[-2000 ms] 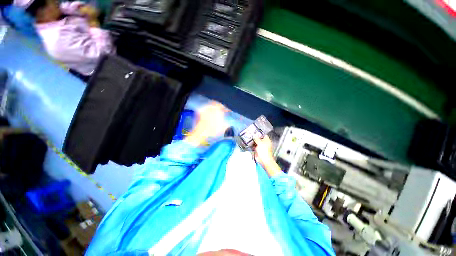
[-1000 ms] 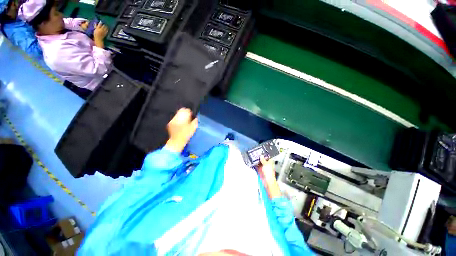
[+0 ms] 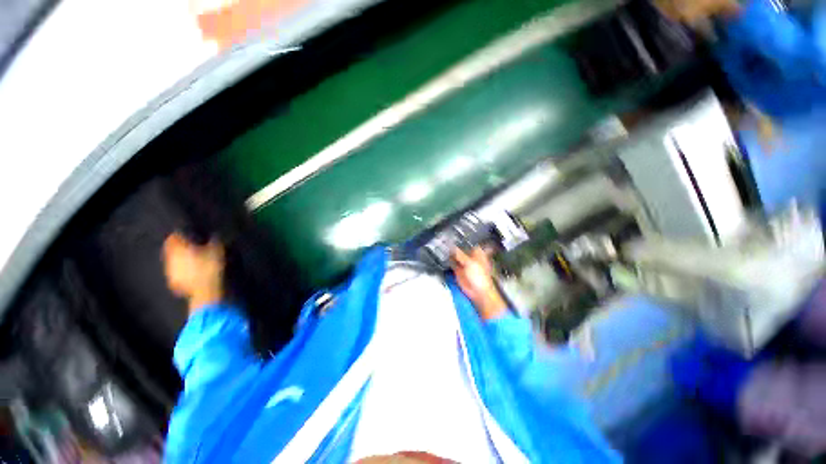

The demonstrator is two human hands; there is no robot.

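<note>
My right hand (image 3: 477, 275) holds a small flat dark electronic workpiece (image 3: 460, 237) with a silvery face, in front of my body near the belt's edge. My left hand (image 3: 193, 269) is at the left, over a large black tray (image 3: 136, 258). The view is blurred and dark there, so whether its fingers grip the tray is unclear. The white machine (image 3: 693, 172) is at the right, its beds and metal parts blurred beside my right hand.
The green conveyor belt (image 3: 317, 199) with a pale strip runs behind my hands. A white shelf (image 3: 109, 82) arches across the upper left. Dark trays (image 3: 634, 45) lie at the belt's far right. A person's blue sleeve (image 3: 779, 63) is at the upper right.
The view has swung round. My left hand, earlier on a black tray over the aisle, is now by the dark trays at the belt's left end. My right hand still holds the workpiece.
</note>
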